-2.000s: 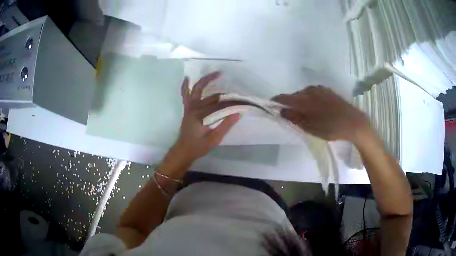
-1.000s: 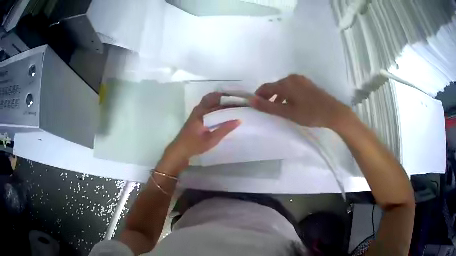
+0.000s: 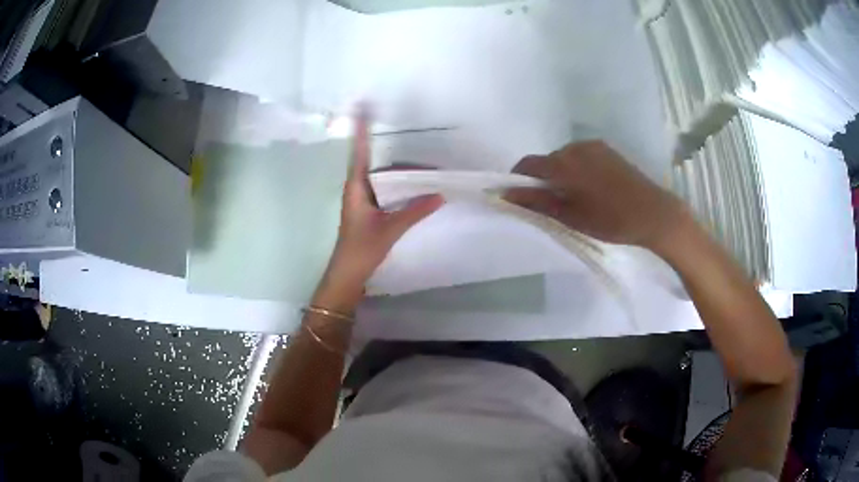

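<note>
A bundle of white sheets (image 3: 471,235) lies bent near my body, over the pale green mat (image 3: 268,221). My left hand (image 3: 370,202) stands upright at the bundle's left end, blurred, with its fingers pointing away from me and its thumb over the near sheets. My right hand (image 3: 589,193) grips the bundle's far edge right of centre, thumb and fingers around it. The bundle's layered edge curves down to the right below my right hand. How firmly my left hand touches the sheets is unclear.
Tall finished stacks (image 3: 721,207) stand at the right. Large white sheets (image 3: 452,66) lie beyond the bundle. A grey control box (image 3: 122,188) with two knobs stands at the left. The white table's near edge (image 3: 170,299) runs before my body. White dots litter the dark floor.
My left hand has gone from curling around the bundle's left end to standing straight at it. My right hand stays on the bundle, which is still bent.
</note>
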